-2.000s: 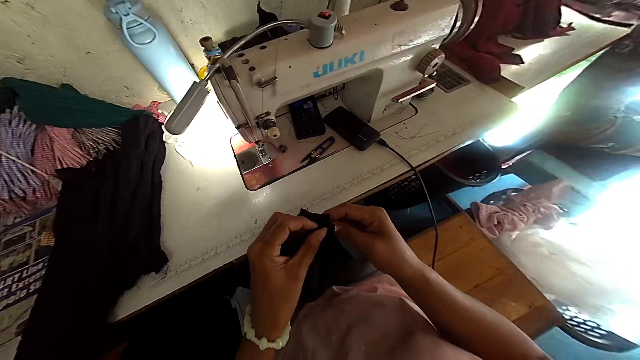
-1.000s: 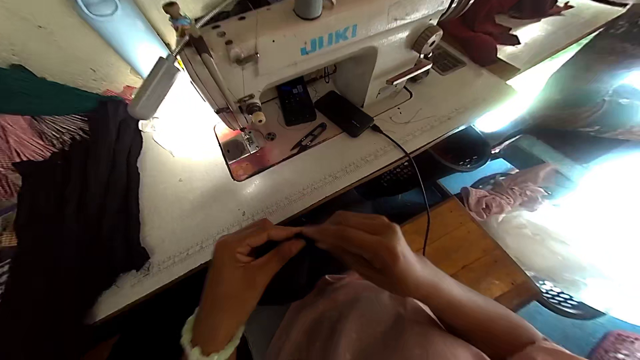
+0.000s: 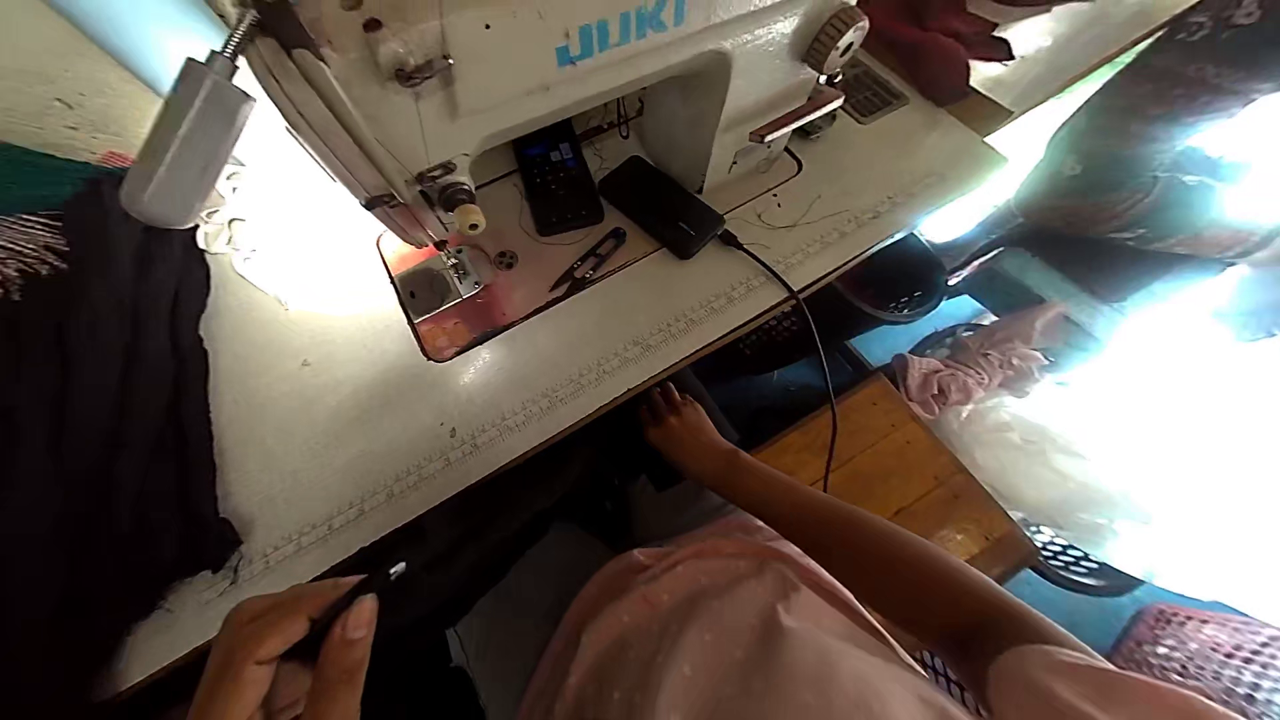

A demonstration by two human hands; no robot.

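My left hand point(image 3: 290, 645), at the bottom left, pinches a piece of black fabric point(image 3: 345, 605) between thumb and fingers, with a small pale spot at its upper end. My right hand point(image 3: 685, 430) reaches under the front edge of the sewing table point(image 3: 330, 430); its fingertips lie against dark material, and what it touches is unclear. A white Juki sewing machine point(image 3: 640, 75) stands beyond both hands. By its presser foot point(image 3: 458, 268) lie a bobbin point(image 3: 505, 260) and thread snips point(image 3: 592, 258).
A black phone point(image 3: 558, 178) and a black device point(image 3: 662, 205) with a cable point(image 3: 825, 370) lie under the machine arm. Black cloth point(image 3: 100, 430) covers the table's left end. A grey lamp head point(image 3: 188, 140) hangs at the upper left. A wooden bench point(image 3: 890, 470) stands right.
My hands, together at the black fabric before, are now apart. The left has moved left with fabric in it; the right has gone to the table's front edge. The view has come nearer the table.
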